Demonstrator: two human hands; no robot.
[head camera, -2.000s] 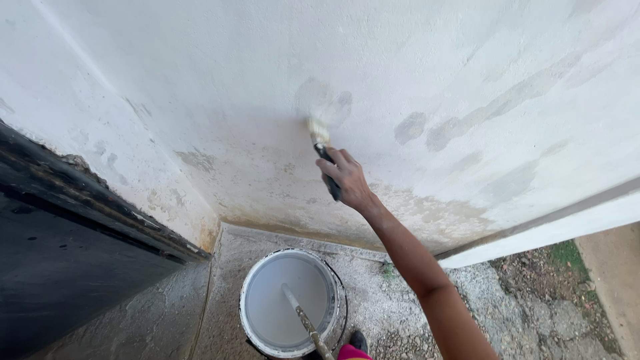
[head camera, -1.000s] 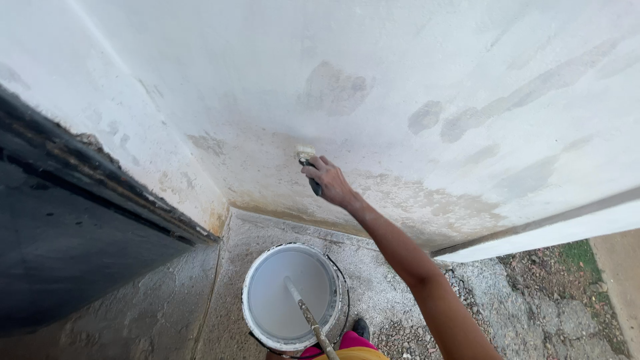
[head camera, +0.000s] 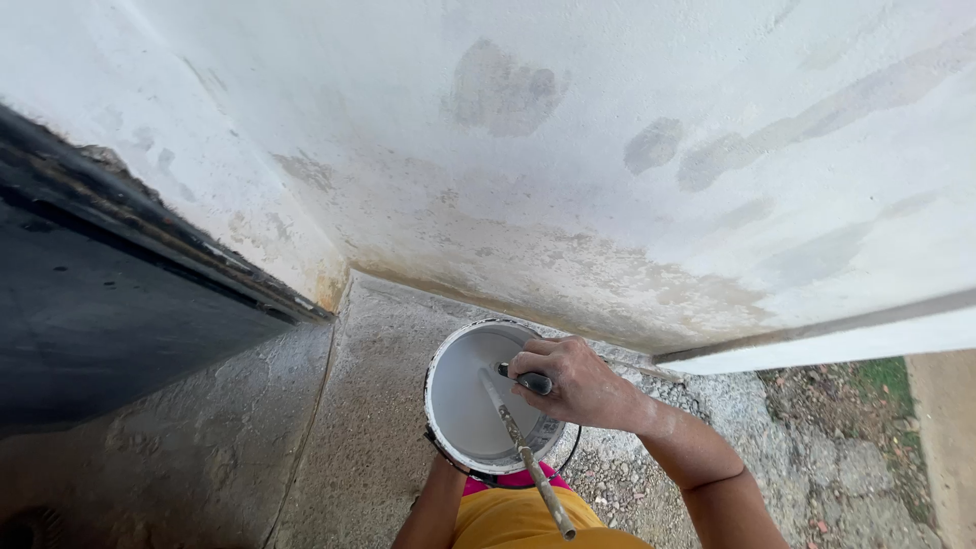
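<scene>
My right hand (head camera: 576, 381) grips the black handle of a paintbrush (head camera: 530, 381) over the right side of an open bucket (head camera: 433, 396). The brush's bristles cannot be made out. Whitish liquid (head camera: 461, 404) lies in the bucket, and a paint-spattered stick (head camera: 526, 454) leans in it, its outer end toward my body. My left forearm comes up from below to the bucket's near side, but the left hand is hidden behind the bucket. Beyond stands a white wall (head camera: 595, 198) with grey damp-looking patches and a tan, worn strip along its base.
A dark door or panel (head camera: 114, 328) with a rough frame stands at the left. Rough concrete floor (head camera: 381, 366) runs below the walls. A white ledge (head camera: 839, 339) edges the wall at right, with gravel and grass (head camera: 877, 389) beyond it.
My right hand has moved with the brush from the lower wall down to the bucket. My left forearm has come into view beside the bucket.
</scene>
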